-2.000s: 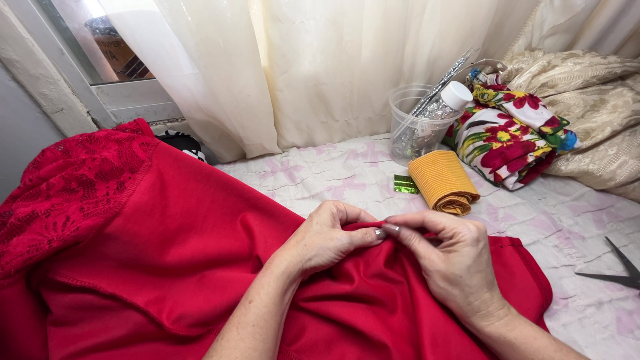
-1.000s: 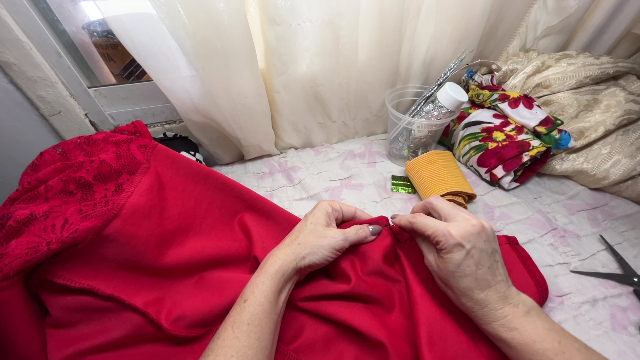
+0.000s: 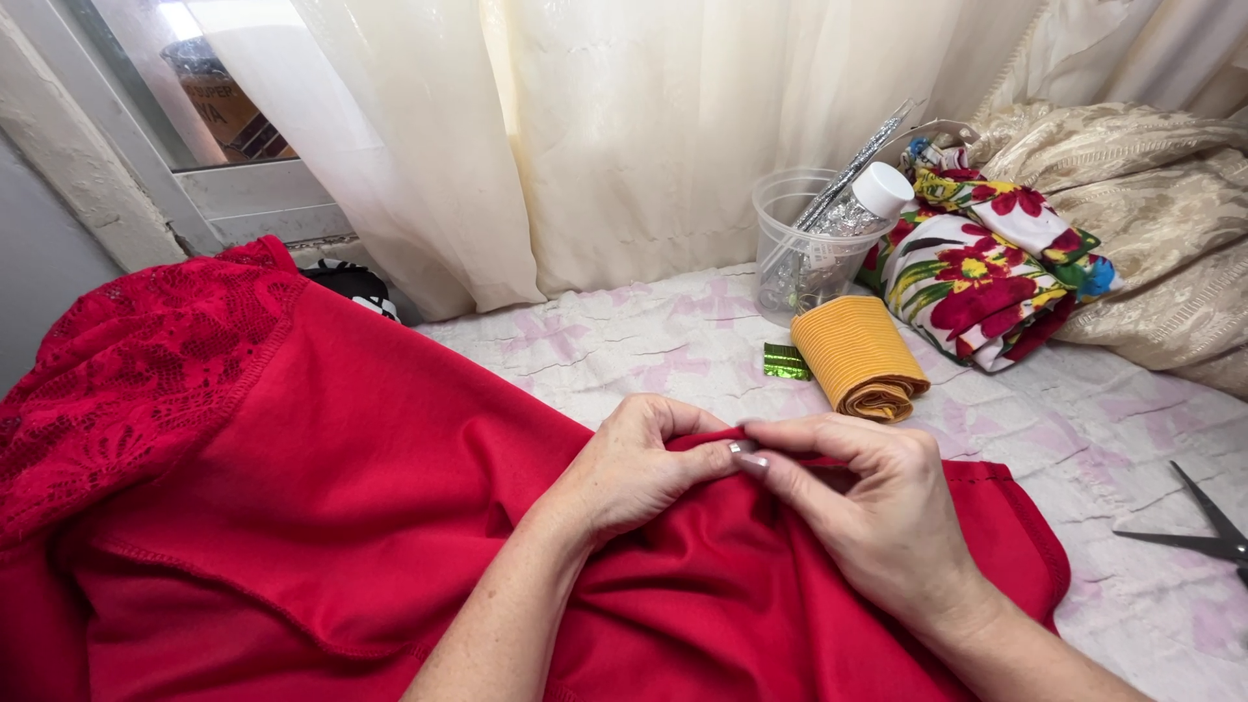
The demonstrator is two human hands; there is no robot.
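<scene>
A red garment (image 3: 390, 419) with a lace section (image 3: 175, 361) at its left end lies spread across the lower part of the view. My left hand (image 3: 643, 468) pinches the folded upper edge of the red cloth between thumb and fingers. Close against it, my right hand (image 3: 868, 497) grips the same edge, thumb and forefinger tips together at the fold. The two thumbs almost touch. Whether a needle or thread is between the fingertips I cannot tell. The garment's stitched corner (image 3: 1014, 517) lies to the right of my right hand.
Beyond my hands are a rolled yellow ribbed cloth (image 3: 858, 356), a green shiny piece (image 3: 786, 361) and a clear plastic cup (image 3: 780, 253) holding a white-capped bottle (image 3: 882, 190). Floral fabric (image 3: 985, 273) and beige cloth (image 3: 1150, 214) sit behind. Open scissors (image 3: 1209, 536) lie at right.
My right hand's fingertips have come down from slightly apart to beside my left thumb at the fold. Both hands stay on the red cloth.
</scene>
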